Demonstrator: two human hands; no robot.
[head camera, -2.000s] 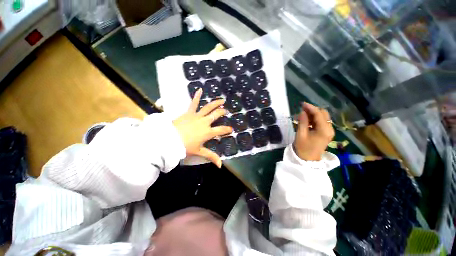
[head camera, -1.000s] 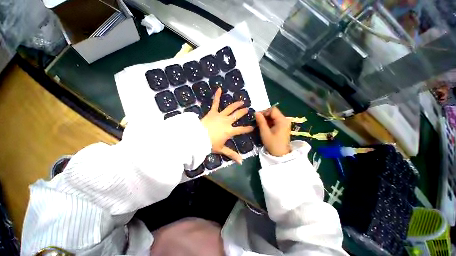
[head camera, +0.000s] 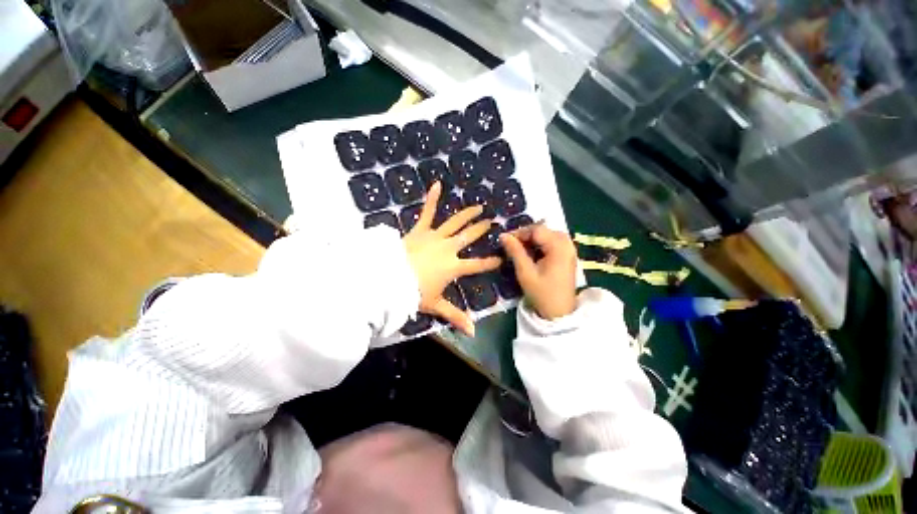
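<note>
Black rounded-square plastic pieces with small pale dots lie in a grid on a white sheet. My left hand is spread flat over the lower middle of the grid, fingers apart, covering several pieces. My right hand is at the grid's right side, its thumb and fingertips pinched together over a piece beside my left fingers. Whether the fingertips hold something small cannot be made out.
An open carton with thin grey pieces stands at the back left. Yellow strips, a blue-handled tool, a white sprue, a wrapped black stack and a yellow-green slatted object are at right. Clear-walled equipment stands behind.
My right hand has moved left from beside the sheet onto the grid's right side. My left hand has shifted right over the pieces and stays spread. The camera view has also shifted.
</note>
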